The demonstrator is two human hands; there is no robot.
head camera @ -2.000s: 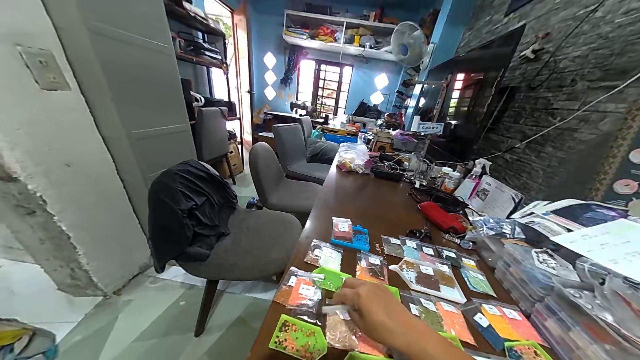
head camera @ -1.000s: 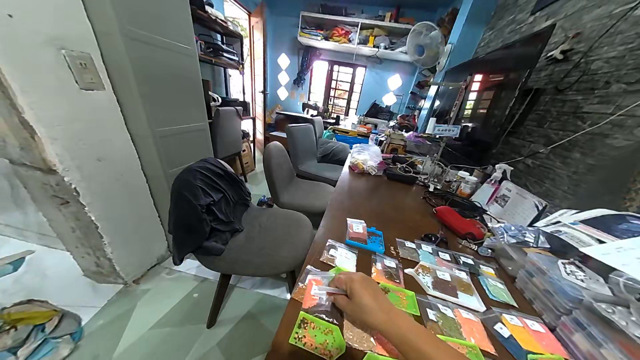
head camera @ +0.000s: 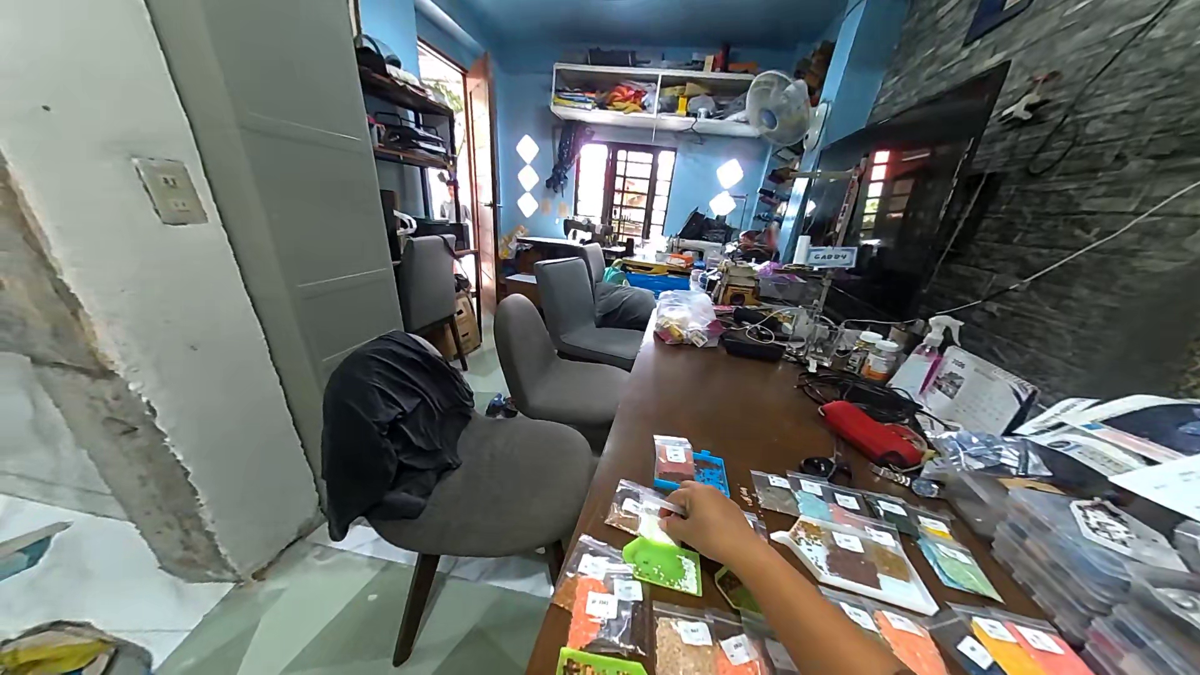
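My right hand [head camera: 705,517] reaches in from the lower right, its fingertips pinched on a small pale object [head camera: 667,507] whose kind I cannot tell. Just under the fingers lie a clear zip bag of beads [head camera: 630,511] and a lime green tray [head camera: 664,565] with small white beads. Beyond the hand, a bag of reddish beads [head camera: 673,457] rests against a blue tray [head camera: 710,473]. Nearer are a bag of orange beads [head camera: 591,605], a bag of tan beads [head camera: 682,647] and another green tray [head camera: 600,662] with mixed beads. My left hand is out of view.
Several labelled bead bags and a white tray [head camera: 895,583] lie on the brown table [head camera: 731,394]. Stacked clear plastic boxes [head camera: 1059,544], a red case [head camera: 867,434] and dark cables line the right side. A grey chair [head camera: 516,478] with black cloth stands left.
My right hand has moved from over the orange bead bag, farther up the table to the green tray and the clear bag beside it. The pale object stays in its fingers.
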